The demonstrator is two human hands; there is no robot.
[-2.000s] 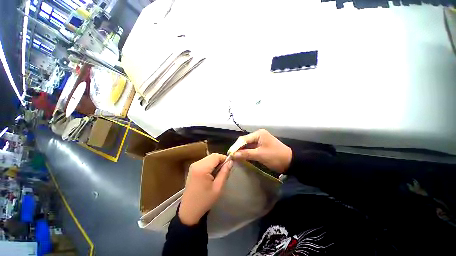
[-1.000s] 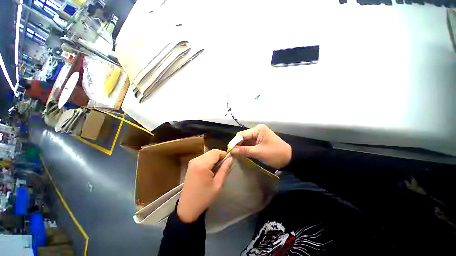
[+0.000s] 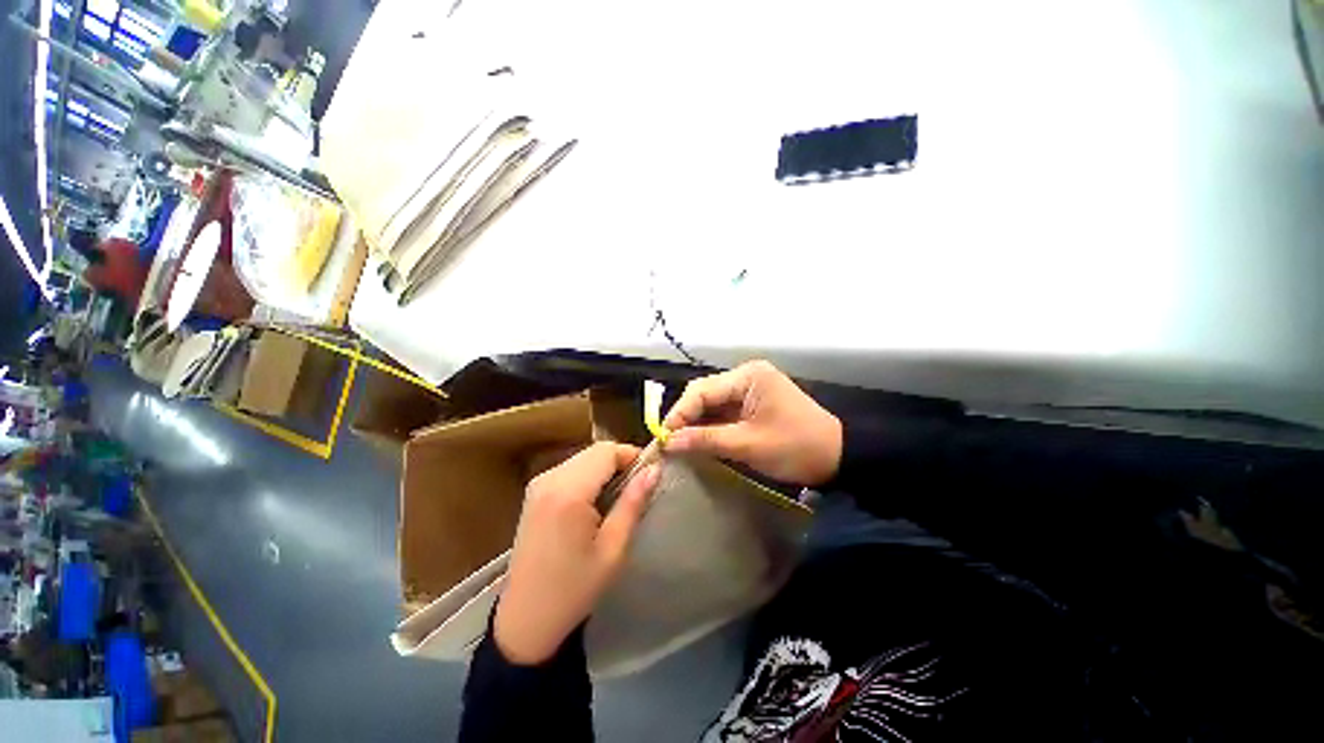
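A beige bag body (image 3: 683, 559) with a yellow line along its upper edge hangs over the lap, in front of the carton. My left hand (image 3: 564, 534) pinches the bag's corner between thumb and fingers. My right hand (image 3: 758, 425) touches the same corner and pinches a short yellow edge strip (image 3: 658, 424) there. A small white piece (image 3: 654, 395) stands up from the strip, above the fingertips. The fingers hide most of the corner. I cannot make out a tool.
An open cardboard carton (image 3: 472, 486) is left of the bag. On the white table (image 3: 1002, 276) lie a black phone (image 3: 848, 148), stacked beige bag bodies (image 3: 472, 203), a small green bit (image 3: 741, 276) and a dark cord (image 3: 669, 337) at the near edge.
The white piece was held low between my right fingertips. Now it points up, with more yellow strip showing below it. Both hands have stayed at the bag's corner. The view has shifted slightly.
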